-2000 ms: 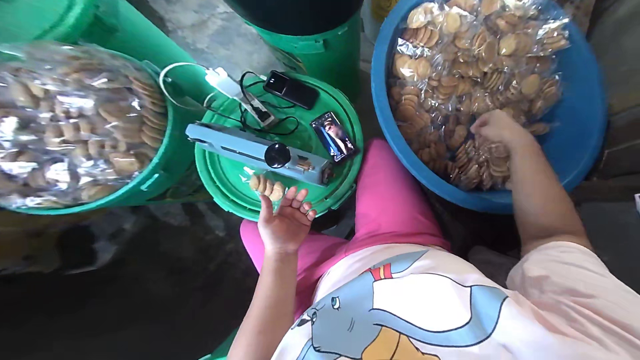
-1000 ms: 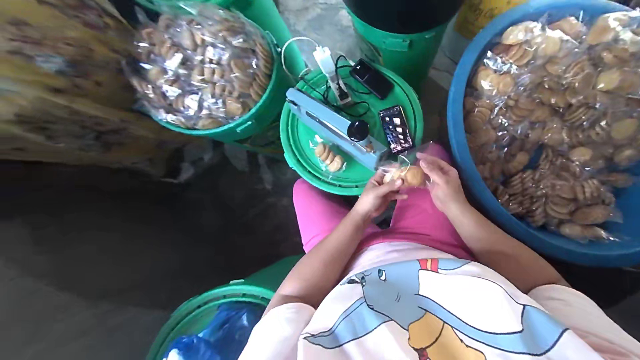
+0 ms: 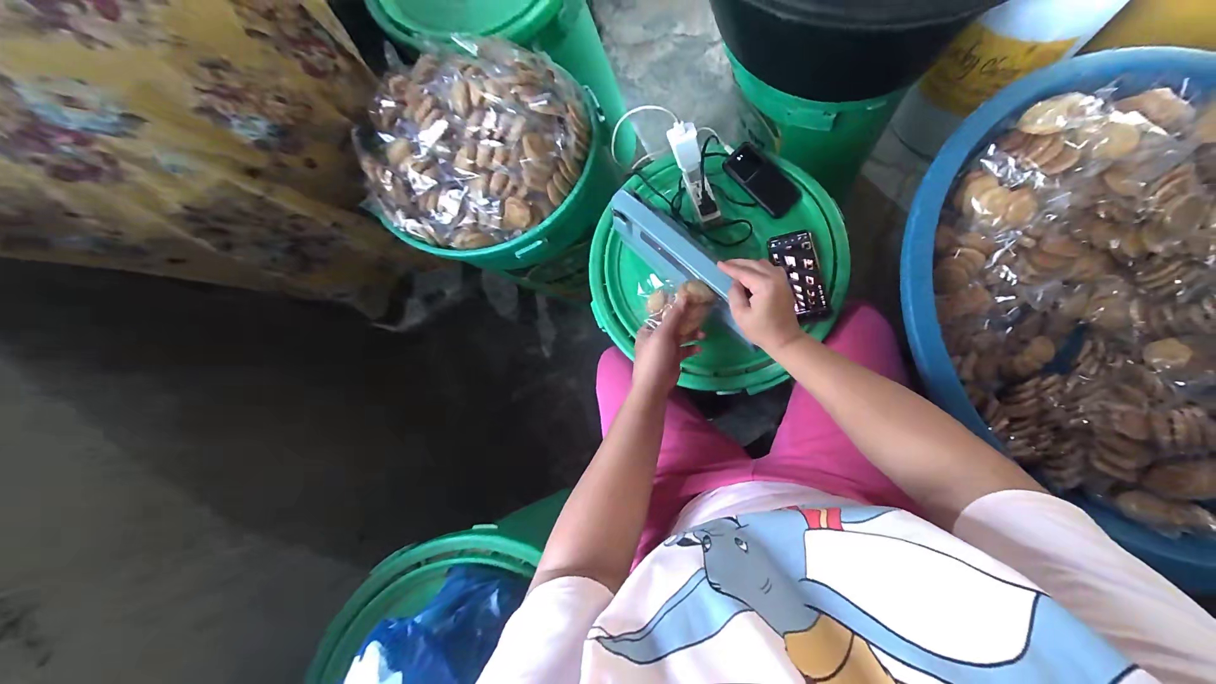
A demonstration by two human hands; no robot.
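On a green bucket lid between my knees lies a light blue impulse sealer (image 3: 670, 237), set diagonally. My left hand (image 3: 668, 344) holds a clear plastic bag of round cookies (image 3: 696, 293) against the sealer's near long side. Pressed on the sealer's arm near its front end is my right hand (image 3: 763, 302). Another cookie bag (image 3: 656, 302) lies on the lid, partly behind my left fingers. To the right of the sealer are a smartphone with a lit screen (image 3: 799, 275) and a black device (image 3: 762, 180). A white plug and power strip (image 3: 698, 176) with cables sit behind it.
A blue tub (image 3: 920, 275) heaped with bagged cookies stands at right. A green bucket (image 3: 532, 249) full of bagged cookies is at back left, beside a floral cloth (image 3: 190, 142). A black container (image 3: 836, 47) stands behind; a green bucket holding blue plastic (image 3: 456, 617) is at lower left.
Both hands held the cookie bag in front of the sealer a second ago; now my right hand is on the sealer's arm. Earlier still, my right hand was in the blue tub.
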